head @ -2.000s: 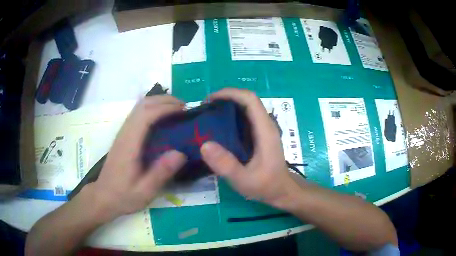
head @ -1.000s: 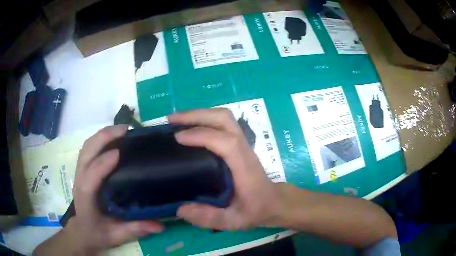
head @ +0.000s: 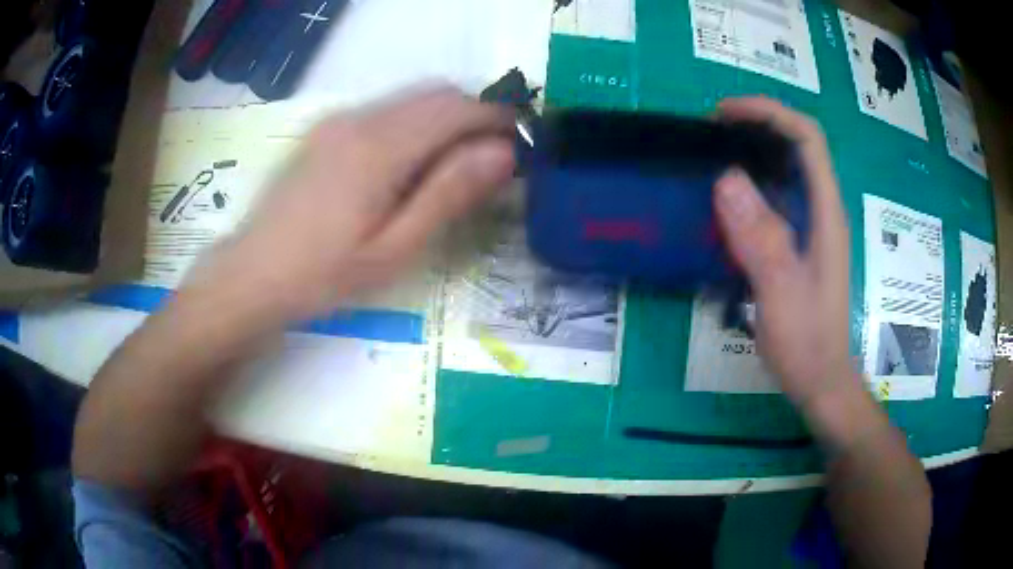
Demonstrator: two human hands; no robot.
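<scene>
A dark blue-black speaker body (head: 633, 200) with blurred red marks on its front is held over the green sheet. My right hand (head: 783, 245) grips its right end, thumb on the front face. My left hand (head: 367, 200) is off the speaker, to its left, strongly blurred; its fingers are bent towards the right, and whether it holds anything cannot be told. Several dark button panels (head: 261, 39) with plus marks lie side by side at the upper left.
Speakers with ringed round ends (head: 50, 200) stand in a brown cardboard tray (head: 128, 200) at the left. A dark strip (head: 716, 437) lies near the front edge. Green printed sheets (head: 533, 428) cover much of the bench. A red slatted object (head: 250, 500) is below the edge.
My left hand has come off the speaker and moved left. My right hand still holds the speaker, now with its red-marked side facing the camera. The view has shifted left, showing the speakers in the tray.
</scene>
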